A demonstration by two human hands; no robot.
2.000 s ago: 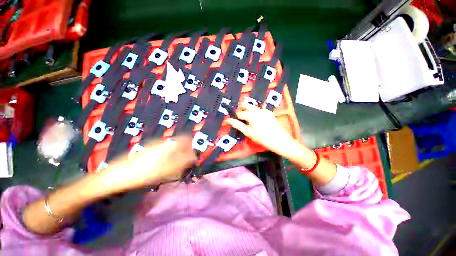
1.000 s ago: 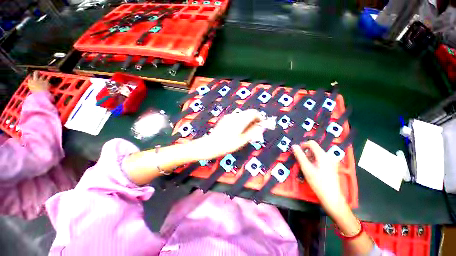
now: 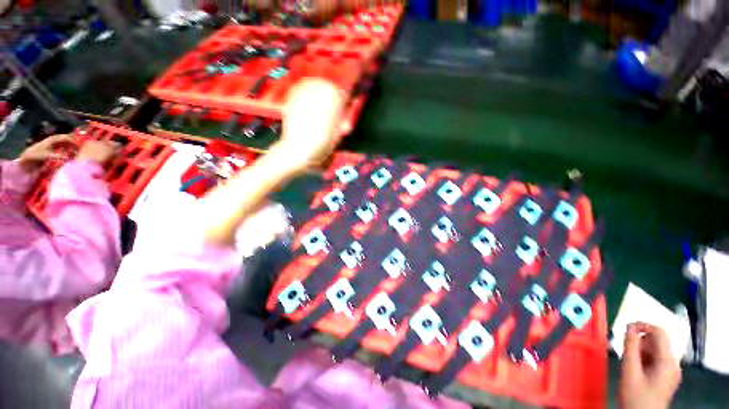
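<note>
A red tray point(image 3: 559, 383) holds rows of smartwatches point(image 3: 428, 324) with long black straps. Each watch shows a white to pale-blue square film with a dark round centre. My left hand point(image 3: 313, 116) is blurred, raised over the front edge of the upper red tray; what it holds cannot be told. My right hand point(image 3: 651, 367) is at the lower edge of a loose white sheet point(image 3: 639, 307), right of the watch tray, fingertips over the sheet. Whether it grips the sheet is unclear.
An upper red tray point(image 3: 232, 60) with a few watches stands at the back left. A small red box point(image 3: 212, 164) and a crumpled whitish heap point(image 3: 264, 228) lie left of the watch tray. Another person's hands point(image 3: 97, 152) are at a red tray far left. White sheets point(image 3: 715, 311) lie far right.
My left hand has moved from the watch tray up and left. My right hand has moved right to the loose sheet. The white scraps are gone from the watch tray. The view has shifted.
</note>
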